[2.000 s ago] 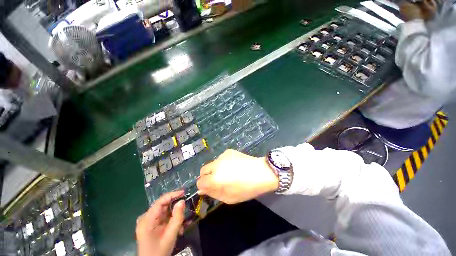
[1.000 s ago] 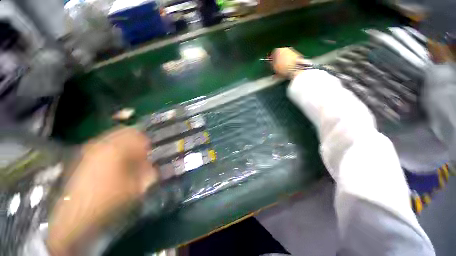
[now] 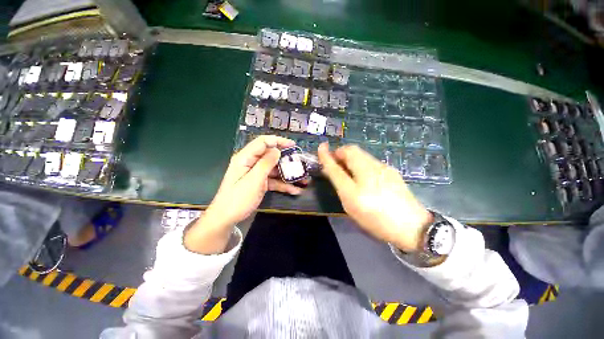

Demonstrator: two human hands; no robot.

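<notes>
My left hand (image 3: 248, 173) holds a dark rounded-square housing (image 3: 292, 166) with a pale centre, between thumb and fingers, just in front of the centre tray. My right hand (image 3: 371, 189) is right of the housing. Its fingertips pinch a thin, pale, blurred item (image 3: 310, 159) that reaches the housing's right edge; its exact shape cannot be told. The clear blister tray (image 3: 445, 155) lies behind my hands. Rows of grey and white square modules (image 3: 299, 121) fill its left side, some yellow-edged. The pockets on its right side look empty.
A filled clear tray (image 3: 122, 126) lies at left. A tray of dark housings (image 3: 563, 155) lies at right. A pale rail (image 3: 487, 81) crosses the green bench. Small loose parts (image 3: 220, 9) lie at the far side. Other people's pale sleeves (image 3: 546, 248) show at both sides.
The view has turned and steadied. My right hand has come back from the far right, and my left hand from the tray's left side. Both now meet at the housing before me.
</notes>
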